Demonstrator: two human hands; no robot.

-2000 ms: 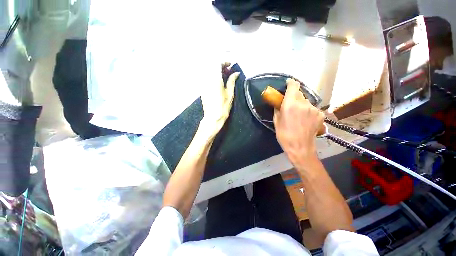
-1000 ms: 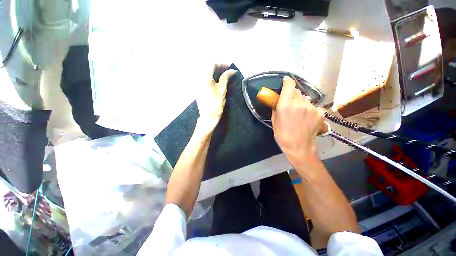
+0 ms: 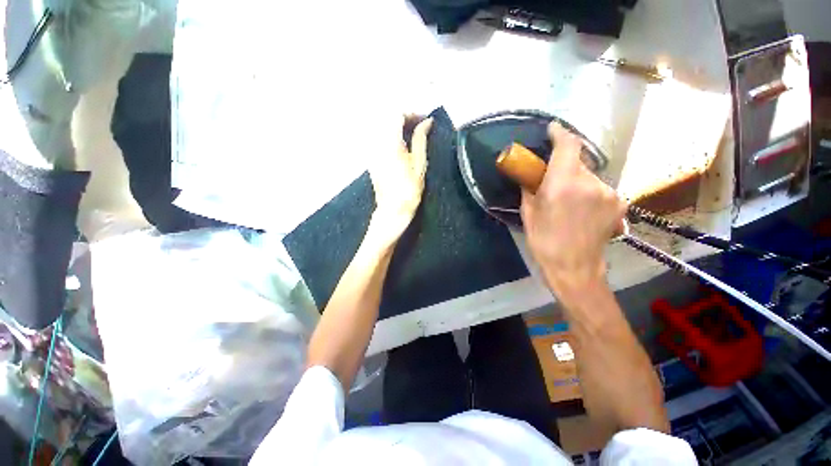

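A black cut piece [image 3: 446,246] lies flat near the table's front edge, its far corner pointing away from me. My left hand [image 3: 401,177] rests on its upper left part, thumb near the far corner; its fingertips are partly hidden, and I cannot tell if they pinch the cloth. My right hand [image 3: 574,214] grips the steam iron [image 3: 492,150] by its wooden handle. The iron stands along the piece's right edge, its pale-rimmed tip pointing up and right. A large white sheet [image 3: 273,109] lies to the left and behind my left hand.
A clear plastic bag [image 3: 200,337] hangs over the front left edge. Cords [image 3: 711,278] run right from the iron. The metal iron rest [image 3: 772,127] is at right. Black bundled cloth [image 3: 592,14] and a thin tool [image 3: 638,68] lie at the back. A red crate [image 3: 715,341] is below.
The view has shifted slightly. The iron and my right hand have moved a little right, away from my left hand. My left hand stays on the black piece.
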